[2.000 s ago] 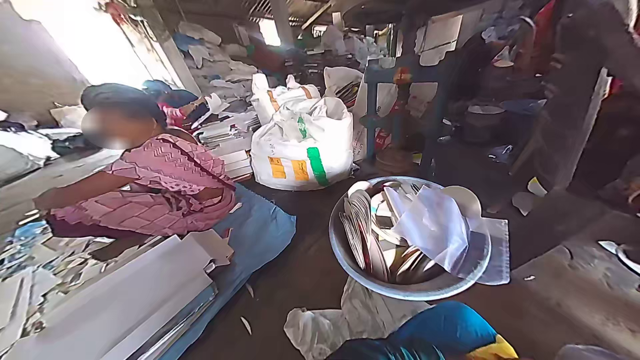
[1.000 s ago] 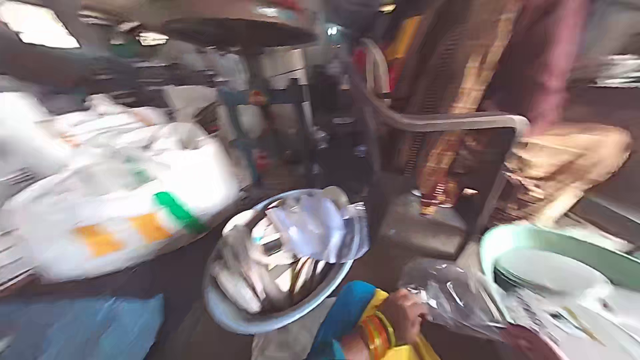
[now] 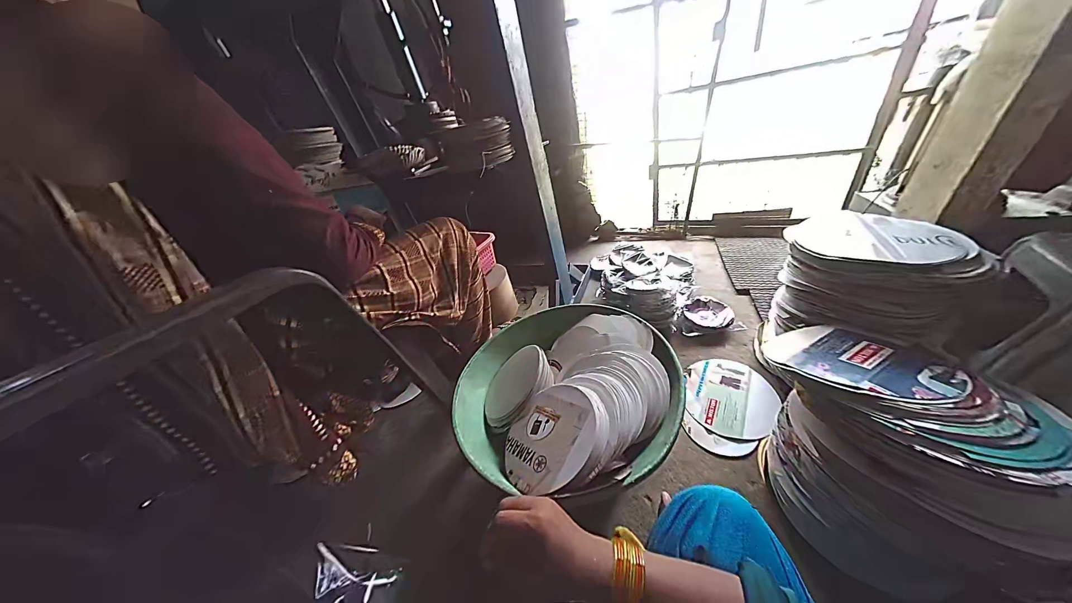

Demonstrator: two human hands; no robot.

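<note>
My right hand [image 3: 540,540], with gold and red bangles at the wrist, reaches in from the lower right. Its fingers are closed on the near rim of a green basin [image 3: 473,394]. Inside the basin lie many round white discs [image 3: 615,394], packed on edge, and a printed disc [image 3: 548,444] at the front. My left hand is not in view. Beside the arm is a knee in blue cloth [image 3: 712,528]; a bit of skin shows at its left edge, too small to identify.
Tall stacks of round printed sheets [image 3: 904,402] stand at the right, with loose discs [image 3: 731,400] beside the basin. Behind are plastic-wrapped discs [image 3: 641,280]. At the left a person [image 3: 276,201] sits near a chair's metal armrest [image 3: 276,289]. A crumpled plastic packet [image 3: 356,574] lies on the floor.
The view has swung far to the right, from the grey basin to the green one. One second ago a bangled hand held a clear plastic bag; no bag is in the hand now.
</note>
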